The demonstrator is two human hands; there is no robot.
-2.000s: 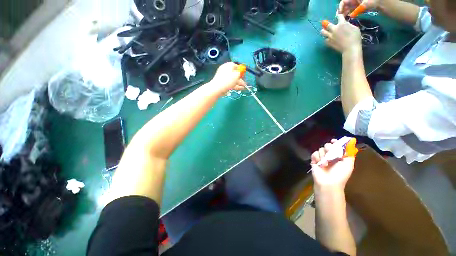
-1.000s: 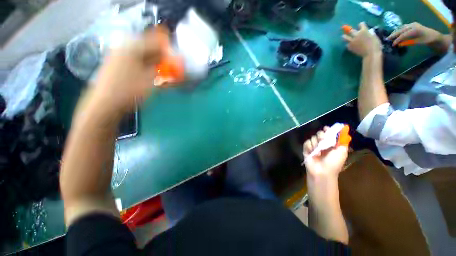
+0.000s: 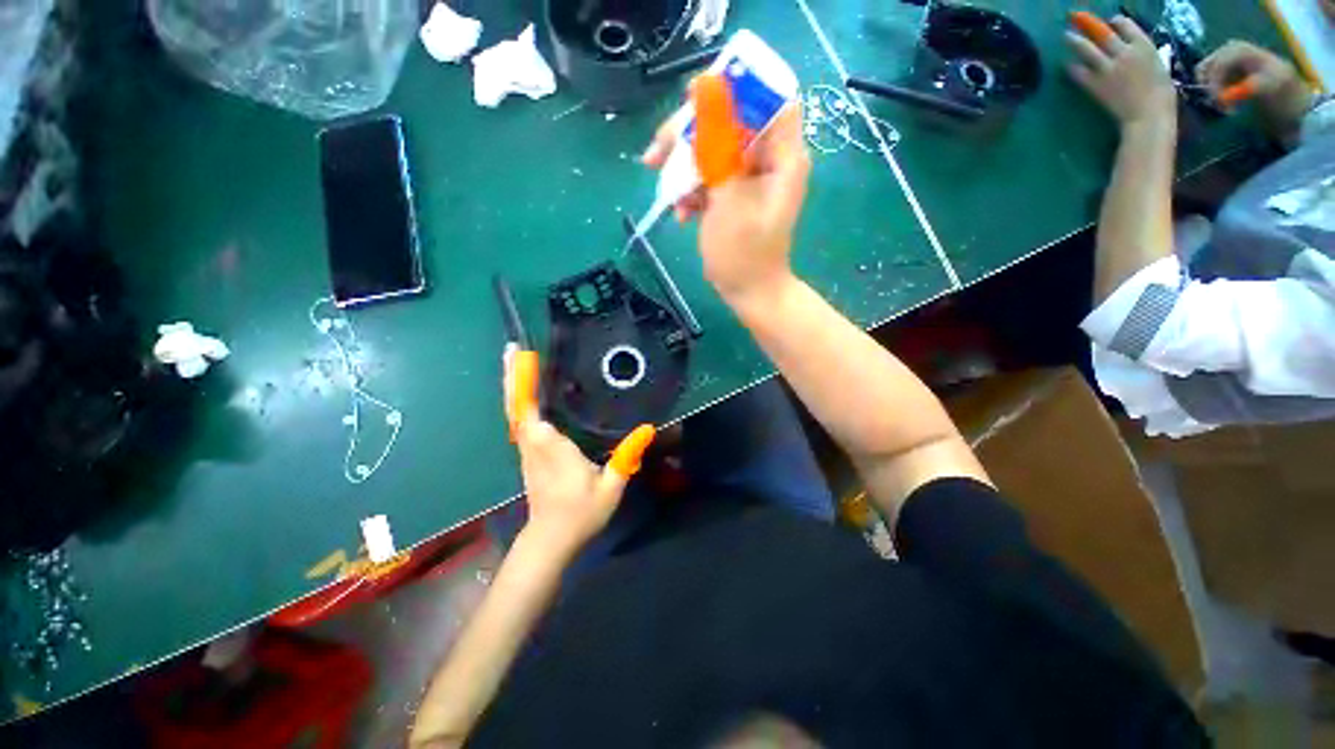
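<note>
A black plastic housing (image 3: 586,348) lies on the green mat near the front edge, with a pale-rimmed hole and a black antenna on each side. My left hand (image 3: 561,465), with orange finger cots, holds the housing at its near left side; its thumb is at the near rim. My right hand (image 3: 750,198), also with an orange cot, holds a white glue bottle (image 3: 758,91) with a blue-purple label. The bottle is tilted, its thin nozzle pointing down at the housing's far, squarer end. Whether the tip touches is unclear.
A smartphone (image 3: 371,209) and looped white cord (image 3: 353,417) lie left. White tissues (image 3: 513,69), a clear bag (image 3: 286,51) and a housing (image 3: 597,37) are at the far side. A dark heap (image 3: 66,351) is far left. Another person's hands (image 3: 1124,73) work at right, near another housing (image 3: 978,66).
My left hand has moved from the far parts to a housing now near the front edge. My right hand has come up over the mat, bringing the glue bottle to it. The view has shifted.
</note>
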